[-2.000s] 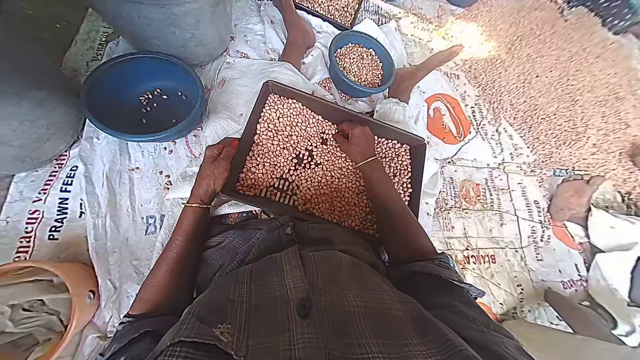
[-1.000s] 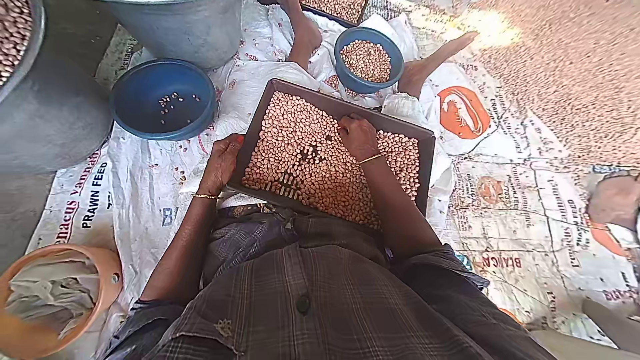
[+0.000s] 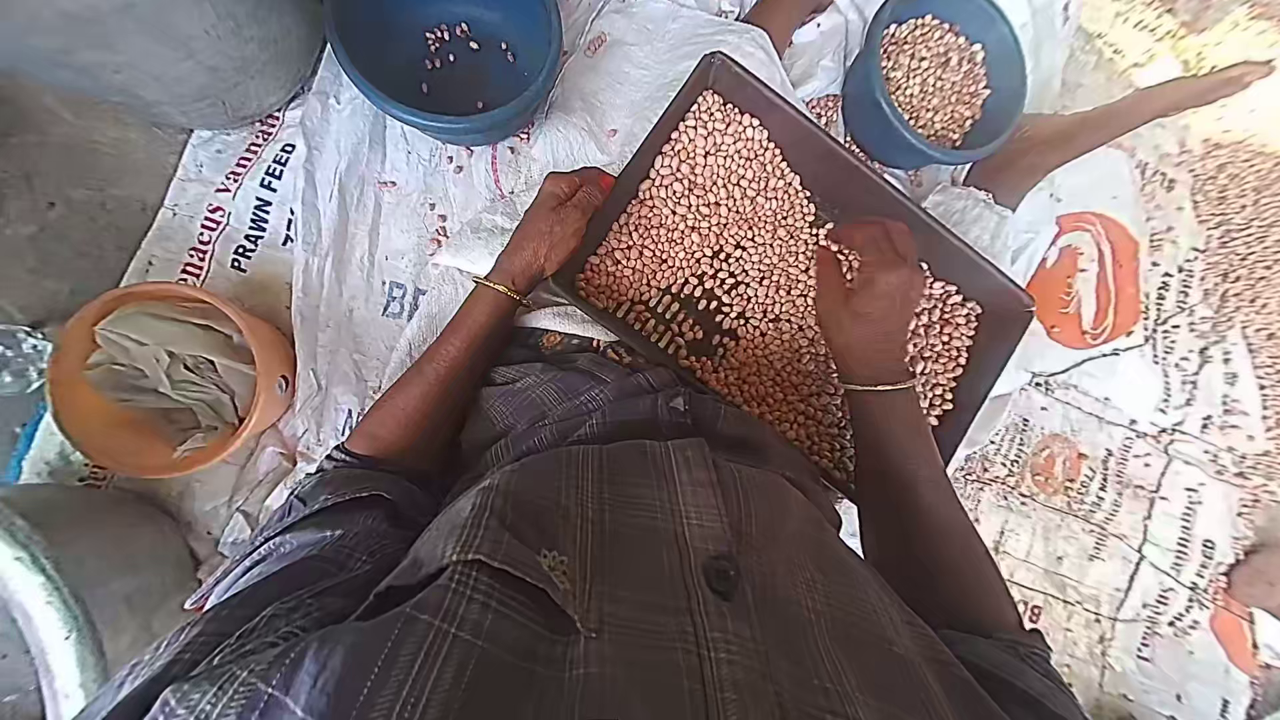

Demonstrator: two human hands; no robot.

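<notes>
A dark rectangular tray (image 3: 915, 215) lies tilted across my lap, spread with shelled peanuts (image 3: 735, 180) in a layer, with dark bare patches near the lower left. My left hand (image 3: 560, 225) grips the tray's left edge, its fingertips partly hidden by the rim. My right hand (image 3: 872, 285) is inside the tray over the peanuts on the right, fingers bent down. Whether it holds any peanuts is hidden. A blue basin (image 3: 450, 85) with a few peanuts stands beyond the tray's left corner, and a blue tub (image 3: 1010, 90) of peanuts beyond its upper right side.
An orange tub (image 3: 270, 340) with crumpled cloth stands at left, near metal vessels (image 3: 160, 60) at the left edges. Printed woven sacks (image 3: 1080, 450) cover the floor. A bare foot (image 3: 1150, 105) extends beside the blue tub. Many peanuts (image 3: 1240, 240) lie spread at far right.
The view has turned and shifted noticeably. My left hand stays on the tray's edge, and my right hand remains among the peanuts, now further toward the tray's right side.
</notes>
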